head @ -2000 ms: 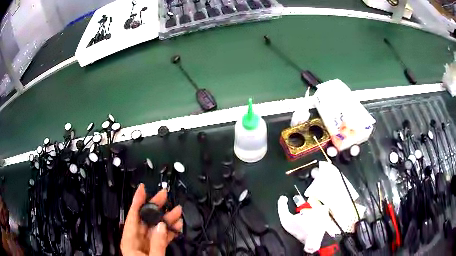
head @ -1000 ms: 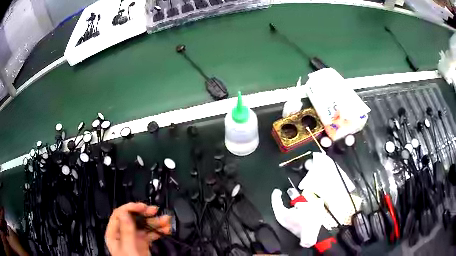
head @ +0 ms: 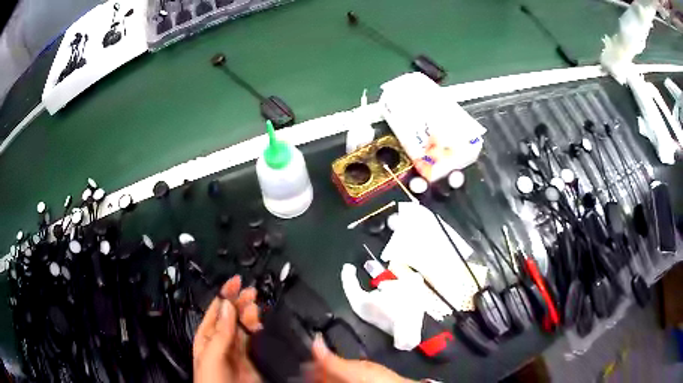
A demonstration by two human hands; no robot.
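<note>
My left hand point(head: 225, 329) is at the lower centre, its fingers around the stem side of a black stemmed unit. The unit's flat black body point(head: 283, 345) lies between my two hands and is blurred. My right hand point(head: 352, 369) comes in from the bottom edge, with its thumb and fingers at the body's right side; it is partly cut off. The unit's round head cannot be made out. More black stemmed units point(head: 97, 299) with white or black round heads are piled to the left of my hands.
A green-tipped bottle point(head: 284, 179), a gold and red two-hole tin point(head: 371, 170) and a white carton point(head: 434, 131) stand ahead. White cloth point(head: 397, 307) with red-handled tools lies right of my hands. A ribbed clear tray point(head: 517, 123) holds units at right. Units lie on the green belt point(head: 322, 67).
The view has swung to the right, so the bench things sit further left. My right hand has come into view at the unit's body. My left hand no longer shows the black round head.
</note>
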